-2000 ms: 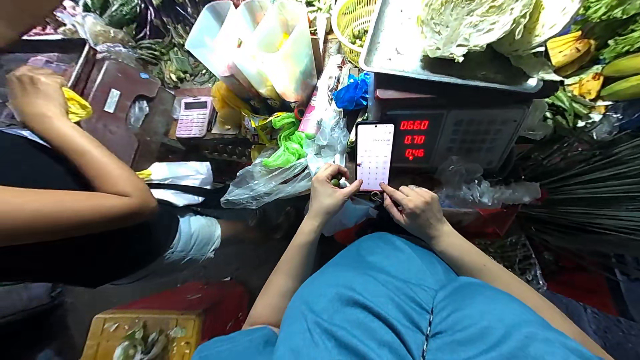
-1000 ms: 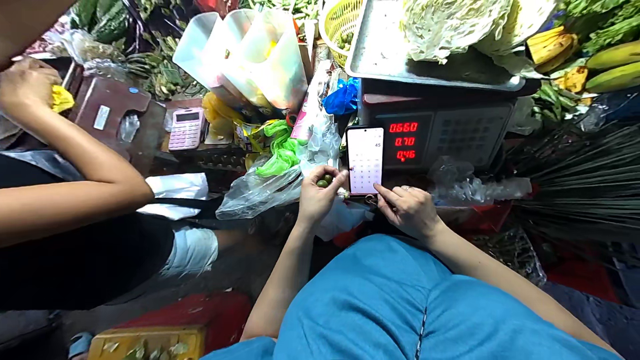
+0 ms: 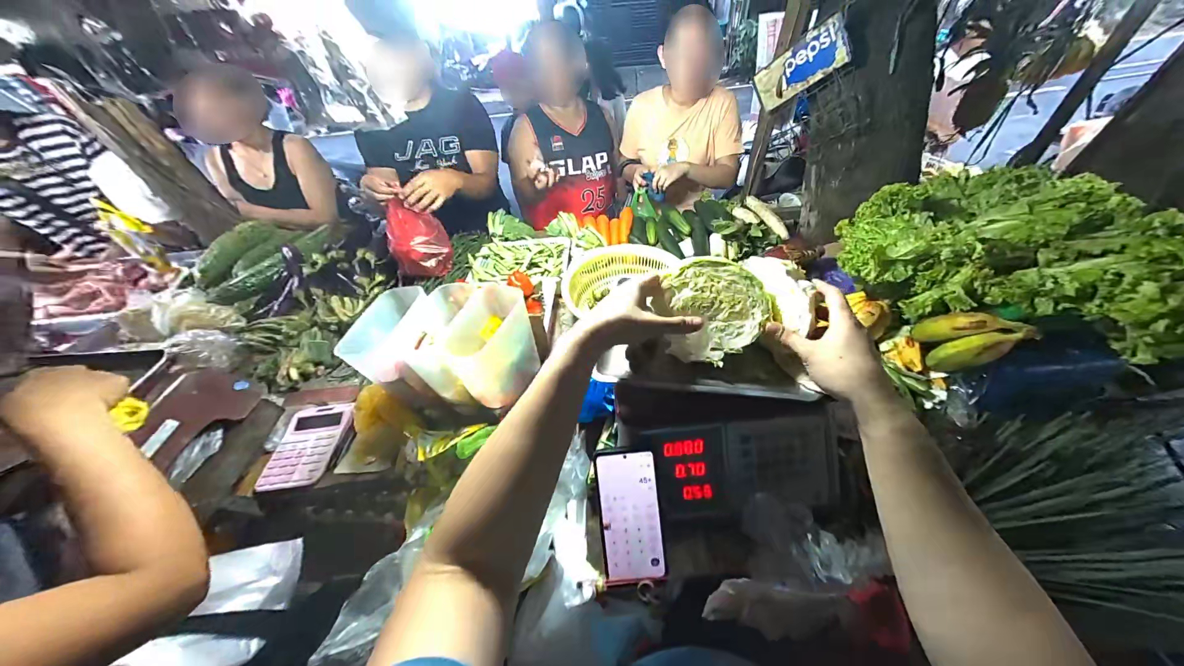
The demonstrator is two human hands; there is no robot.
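Note:
A cut cabbage half [image 3: 714, 301] with its cut face showing lies between my hands above the pan of a digital scale [image 3: 777, 462], whose red digits are lit. My left hand [image 3: 634, 319] is at the cabbage's left side, thumb across its cut face. My right hand [image 3: 828, 347] touches the right side, beside another pale cabbage piece [image 3: 786, 287]. Whether either hand bears weight cannot be told. A smartphone [image 3: 631, 518] showing a calculator leans upright before the scale.
A yellow basket [image 3: 592, 268], plastic containers [image 3: 490, 347] and a pink calculator [image 3: 307, 447] are at left; lettuce [image 3: 1027, 259] and bananas [image 3: 971, 338] at right. Several people stand across the stall. A co-worker's arm [image 3: 102, 499] reaches in at far left.
Both my hands have left the phone and moved forward to the cabbage above the scale. The view has tilted up. The lowest number on the scale has changed.

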